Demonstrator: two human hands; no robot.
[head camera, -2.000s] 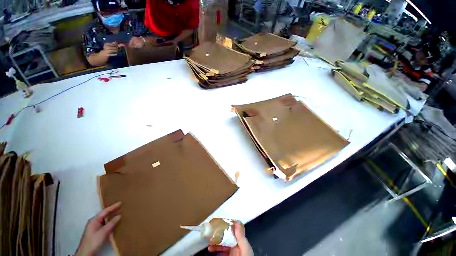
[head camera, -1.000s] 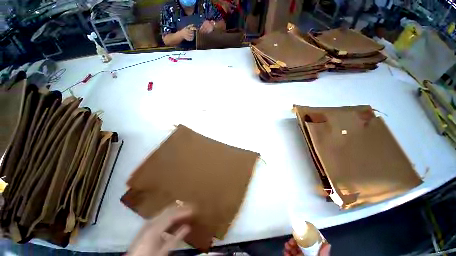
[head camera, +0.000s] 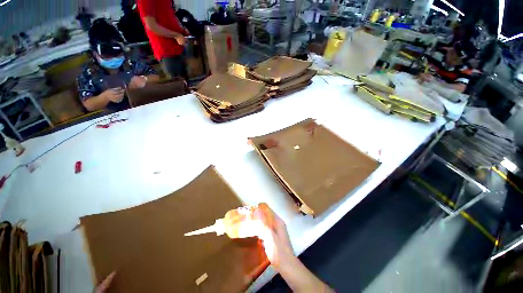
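A flat brown bag panel (head camera: 155, 229) lies on the white table in front of me, with a small cream label on its lower part. My right hand (head camera: 269, 232) holds a glue bottle (head camera: 238, 222) sideways above the panel's right part, its pale nozzle pointing left. The bottle and hand glow orange in bright light. My left hand (head camera: 105, 282) is mostly cut off by the bottom edge; only a finger or so shows at the panel's lower left, and its grip cannot be told.
A stack of panels (head camera: 315, 166) lies to the right. Leaning panels (head camera: 23, 263) stand at the lower left. More brown stacks (head camera: 229, 94) and olive-yellow pieces (head camera: 395, 100) lie farther back. A masked person (head camera: 112, 86) sits across the table (head camera: 132, 157); another stands in red.
The panel has been turned round, so its label now lies near me. My right hand has raised the bottle over the panel. My left hand has moved to the lower left. The view has swung right.
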